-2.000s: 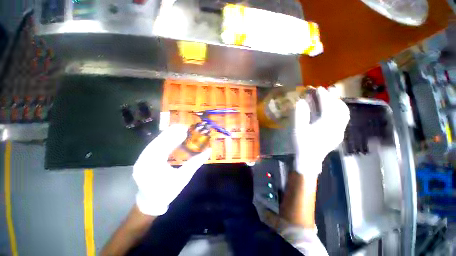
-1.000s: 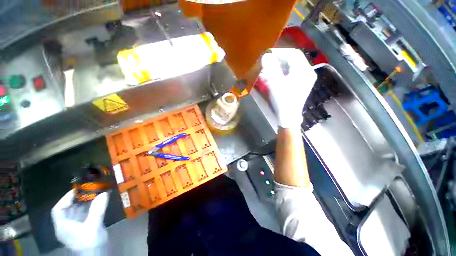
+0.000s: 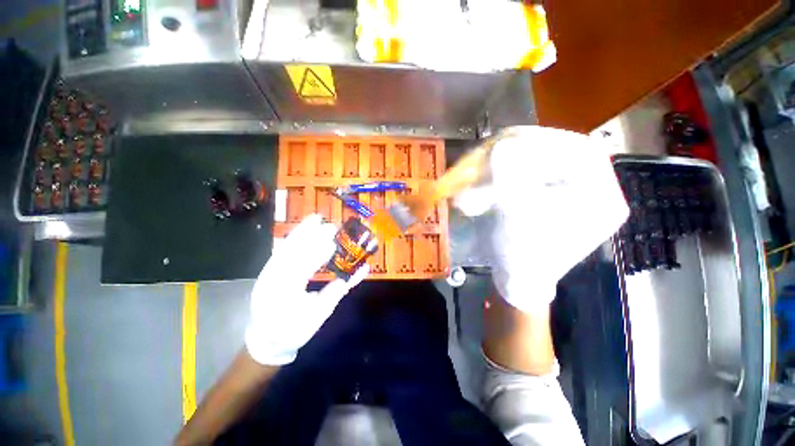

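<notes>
My left hand (image 3: 292, 292), in a white glove, holds a wound coil (image 3: 353, 246) with copper-orange bands over the lower part of the orange slotted tray (image 3: 298, 159). My right hand (image 3: 558, 213), also gloved, grips a brush (image 3: 458, 177) with a flat brownish handle. The brush is blurred, and its dark end is over the tray, just right of the coil. Blue-handled side cutters (image 3: 377, 186) lie open on the tray above the coil. Two dark coils (image 3: 248, 192) stand on the black mat (image 3: 166, 231) left of the tray.
The solder machine (image 3: 192, 96) stands behind, with a yellow warning label (image 3: 312, 84) and a white padded roll (image 3: 453, 30). A tray full of coils (image 3: 30, 187) is at left. A steel pan (image 3: 671, 348) with dark coils is at right, near a red bin (image 3: 693, 100).
My left hand has moved from the black mat to over the tray with a coil. My right hand has come nearer the tray with the brush. The view has turned and shifted.
</notes>
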